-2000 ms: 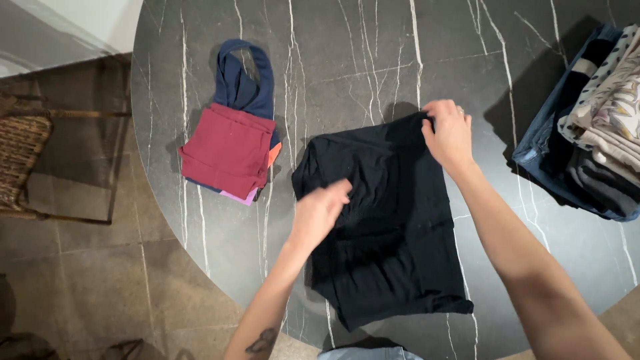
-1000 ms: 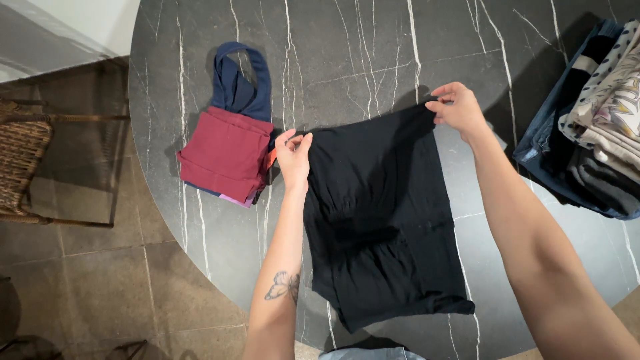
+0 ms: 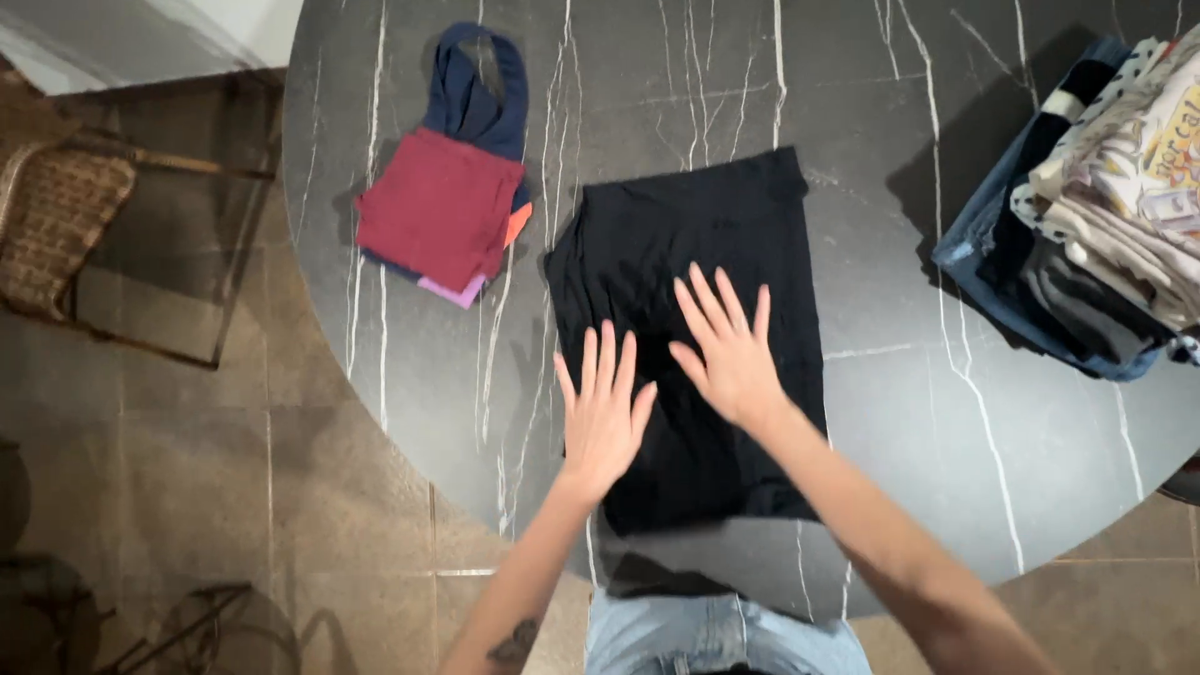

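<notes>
A black cloth garment lies spread on the dark marble-patterned round table, in front of my body. My left hand rests on its left side, palm down with the fingers spread. On its right part lies my right hand, also flat with fingers apart. Neither hand grips the cloth. The garment's top edge is fairly straight, and small wrinkles run near its left side.
Left of the garment, a folded maroon cloth lies over navy, purple and orange pieces, beside a navy looped strap. A stack of folded clothes stands at right. A woven chair is beyond the table's left edge.
Both hands let go of the garment's upper corners, which they held one second ago, and moved down onto its middle. The garment now lies flat with its upper edge lower on the table.
</notes>
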